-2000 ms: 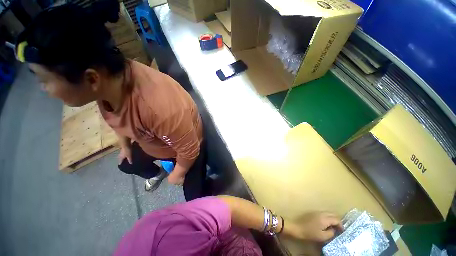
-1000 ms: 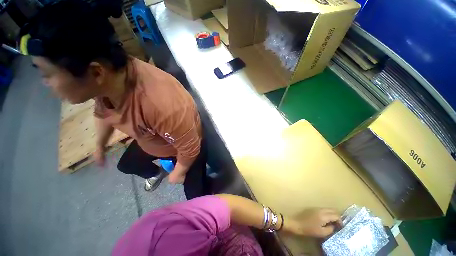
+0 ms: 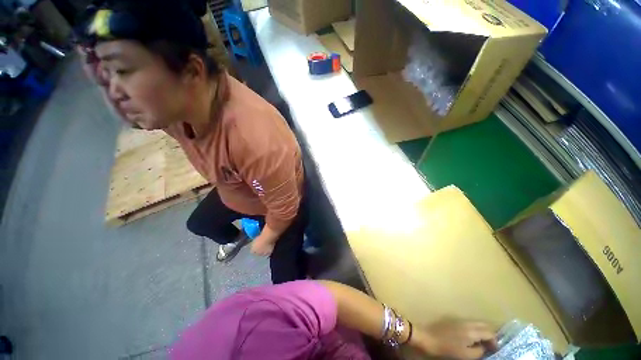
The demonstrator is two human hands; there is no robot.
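Observation:
My left hand [image 3: 460,339], bare with bracelets at the wrist, lies low on the tan cardboard sheet [image 3: 450,264]. Its fingers are bent at the left edge of silvery bubble bags [image 3: 523,343], which the bottom edge of the picture cuts off. Whether the fingers grip a bag or only touch it cannot be told. My right hand is not in view.
A small open carton [image 3: 610,239] marked A006 stands right of the sheet. A larger open carton [image 3: 485,84] holds bubble plastic. A phone [image 3: 350,104] and a red-blue tape roll [image 3: 323,63] lie on the white bench [image 3: 351,169]. A person in orange [image 3: 246,140] is at the left.
The view has shifted, so the bench things appear further right and lower, and the bags are more cut off. The person's head has turned more towards the camera. My left hand remains beside the bags.

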